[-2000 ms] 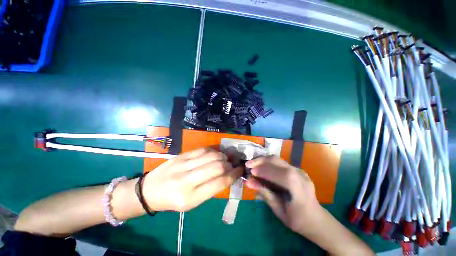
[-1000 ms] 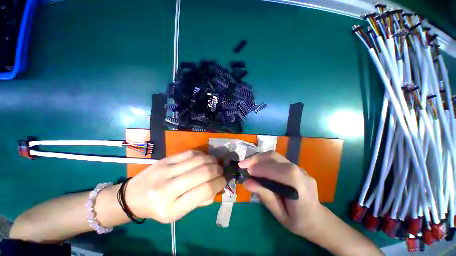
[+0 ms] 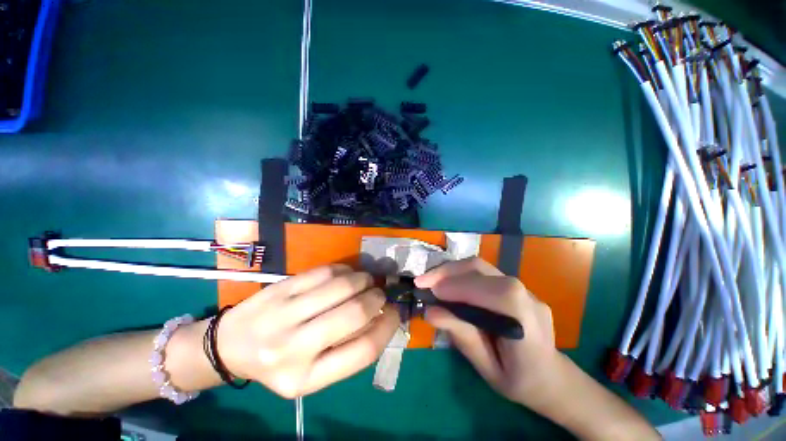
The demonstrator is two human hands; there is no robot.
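My left hand (image 3: 315, 332) is closed around the end of one white leg of a cable harness (image 3: 155, 271), over the middle of the orange board (image 3: 552, 284). The red-and-black connector (image 3: 43, 251) lies to the left; the other leg's coloured wire ends rest on the board's left part. My right hand (image 3: 491, 323) grips a dark pen-like tool (image 3: 478, 319), its tip at the small dark and metallic fixture (image 3: 405, 293) between my hands. My fingers hide most of the fixture and the wire ends there.
A pile of black housings (image 3: 366, 168) lies behind the board, with one loose housing (image 3: 418, 76) beyond. A large harness pile (image 3: 689, 232) is at right. A blue tray (image 3: 36, 69) is at far left. Black tape (image 3: 511, 207) and grey tape (image 3: 389, 366) cross the board's edges.
The view has shifted, so the harness and housing pile sit further left. The tool in my right hand now lies flatter and shows more of its length. Both hands stay at the fixture.
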